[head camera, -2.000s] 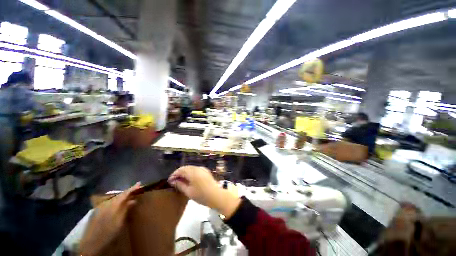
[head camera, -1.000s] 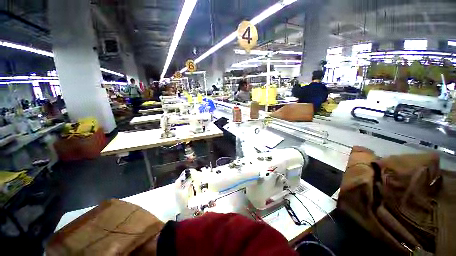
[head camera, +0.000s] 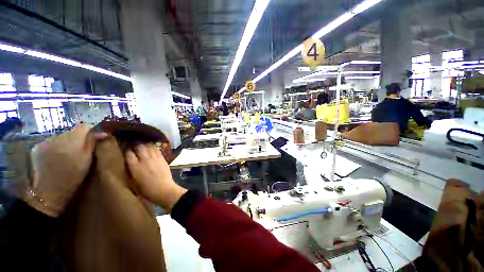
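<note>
A large brown bag body (head camera: 114, 212) hangs from my hands at the left, raised above the white table. Its darker opening edge is at the top. My left hand (head camera: 63, 162) pinches the edge at the upper left. My right hand (head camera: 151, 172) holds the bag just below the edge, fingers against the brown material, red sleeve behind it. The white sewing machine (head camera: 323, 212) with a blue stripe stands right of the bag, apart from it. The lower part of the bag is cut off by the frame.
The white table (head camera: 183, 247) extends under the machine, with a small orange-brown tool (head camera: 322, 260) and black cords by its base. A brown pile (head camera: 451, 228) lies at the right edge. A thread cone (head camera: 299, 134) stands behind the machine. A person in dark clothing (head camera: 398, 111) is further back.
The bag has come up from the table's lower left to chest height or higher, with both hands now visible on it. The camera view has turned left, shifting machine and pile rightward.
</note>
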